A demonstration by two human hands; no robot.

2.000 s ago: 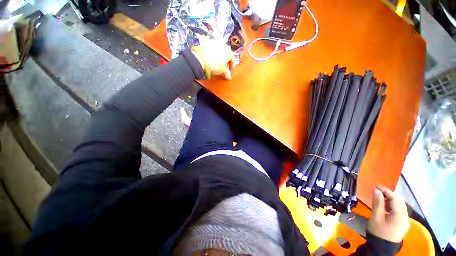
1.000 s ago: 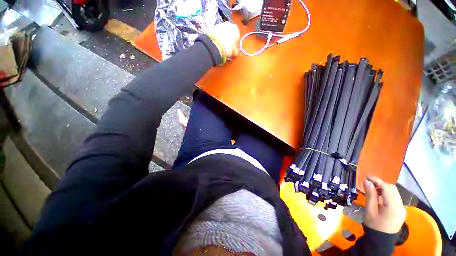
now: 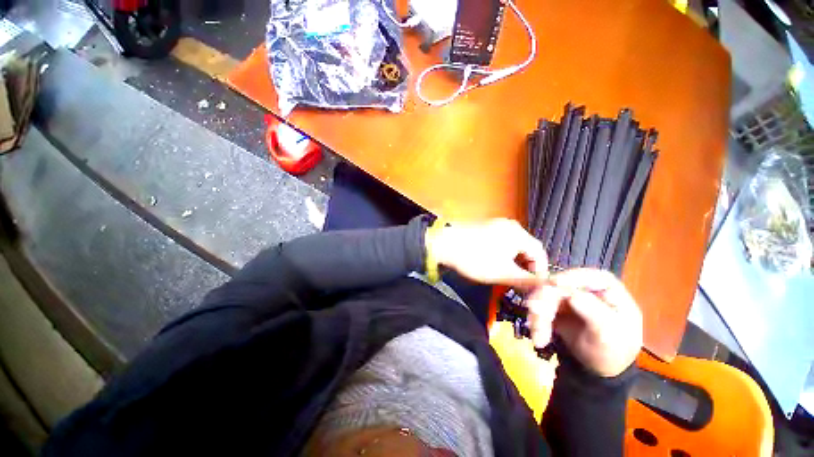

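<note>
A thick bundle of flat black strips (image 3: 589, 187) lies on the orange table at its near right edge. My left hand (image 3: 491, 254), with a yellow band at the wrist, and my right hand (image 3: 593, 326) meet over its near end. Their fingertips are close together, with fingers bent. The hands hide the tie and most of the pale-marked ends. Whether something thin is pinched between the fingers is too blurred to tell.
A clear bag of dark parts (image 3: 335, 58), a dark printed box (image 3: 477, 34) and a white cable (image 3: 446, 85) lie on the table (image 3: 428, 161). An orange chair (image 3: 736, 419) holds a flat dark device (image 3: 669, 397). A red round object (image 3: 293, 147) is below the table's left edge.
My left hand has left the clear bag and come down right to the bundle's near end. My right hand has moved left and up to meet it. The view has shifted slightly.
</note>
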